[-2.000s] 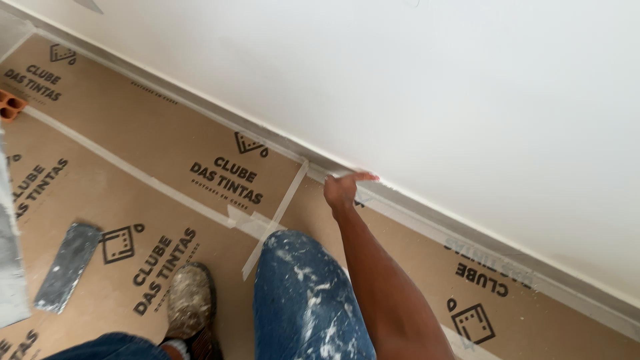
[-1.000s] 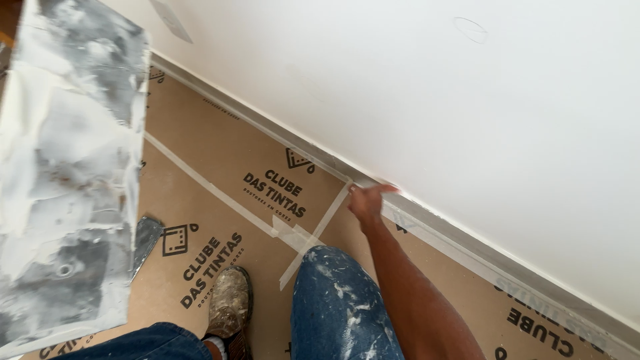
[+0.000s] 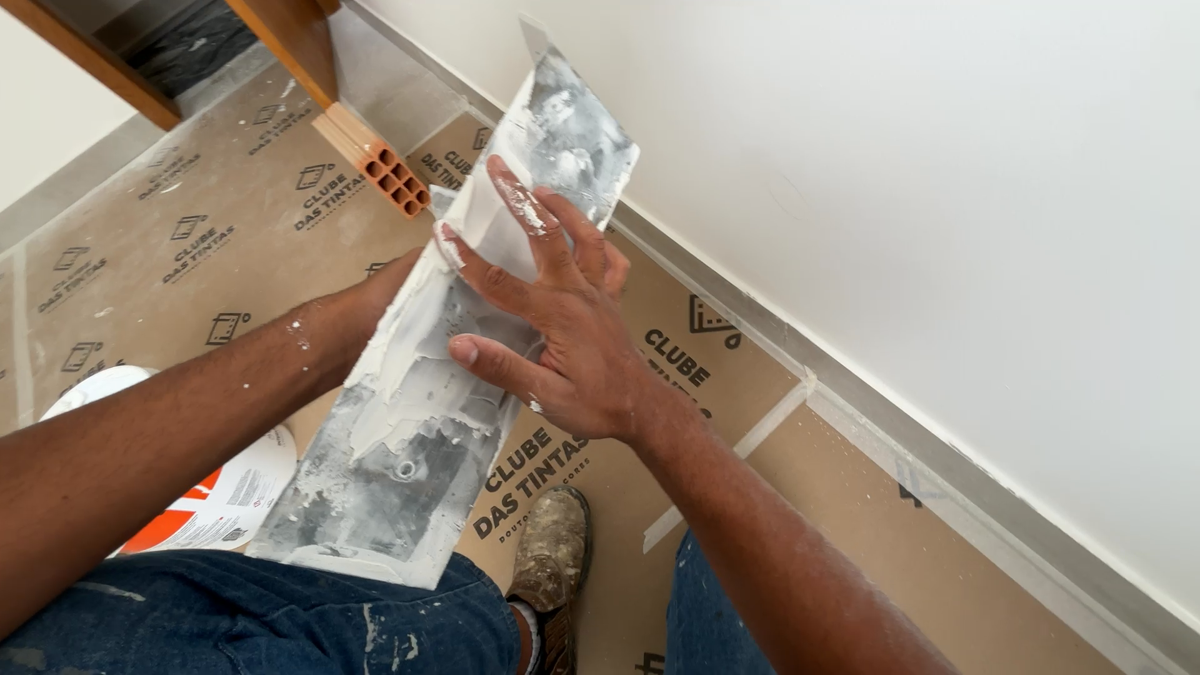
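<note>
A long metal plastering trowel (image 3: 403, 469) with white compound smeared over its face lies tilted across the middle of the view. My left hand (image 3: 412, 267) is mostly hidden behind the trowel, on its underside, so its grip does not show; only the wrist and forearm are plain. My right hand (image 3: 553, 300) is spread over the trowel's face, fingertips at the compound, with white smears on the fingers. A small blade corner (image 3: 536, 37) sticks out past the trowel's far end; what holds it cannot be seen.
Printed brown floor paper (image 3: 225, 272) runs along the grey baseboard (image 3: 844, 403) and white wall (image 3: 891, 187). A hollow clay brick (image 3: 398, 178) stands by a wooden door frame (image 3: 291, 47). A white bucket (image 3: 253, 487) sits left of my legs, and a stained boot (image 3: 553, 544) is below.
My right hand has left the baseboard and come onto the trowel's face. The trowel, at the left edge one second ago, is now at the middle. The view has swung left.
</note>
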